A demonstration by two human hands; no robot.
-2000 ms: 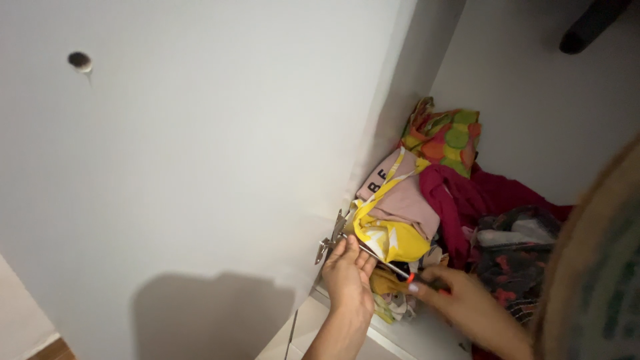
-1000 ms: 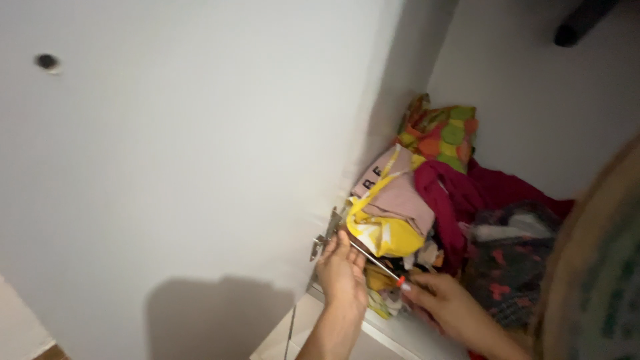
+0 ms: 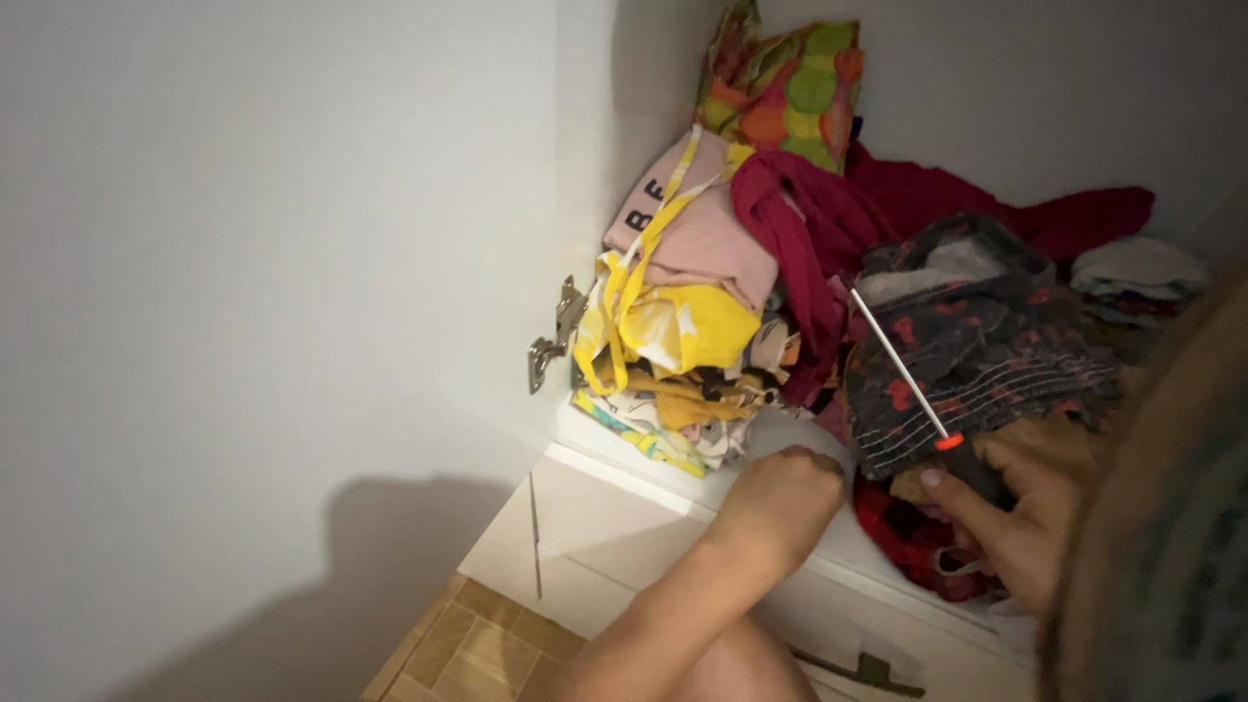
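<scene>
My right hand [image 3: 1014, 507] grips the black handle of a screwdriver [image 3: 899, 363] with an orange-red collar; its bare shaft points up and left across dark patterned fabric. My left hand [image 3: 785, 497] is curled at the white shelf edge, below the piled clothes; whether it holds anything is hidden. A metal cabinet hinge [image 3: 556, 336] sticks out at the junction of the white door [image 3: 292, 244] and the cabinet, left of a yellow and white garment [image 3: 682, 322]. Neither hand touches the hinge.
A pink garment [image 3: 707, 219], crimson cloth [image 3: 809, 214] and a multicoloured patterned cloth [image 3: 809, 93] lie heaped inside the cabinet. Beneath the shelf are drawer fronts with a dark handle [image 3: 863, 673]. Tiled floor [image 3: 487, 639] shows at the bottom. A blurred round object [image 3: 1160, 487] blocks the right side.
My left hand has left the hinge and moved right to the shelf edge. The screwdriver tip has come away from the hinge, and its shaft now lies over the dark clothing.
</scene>
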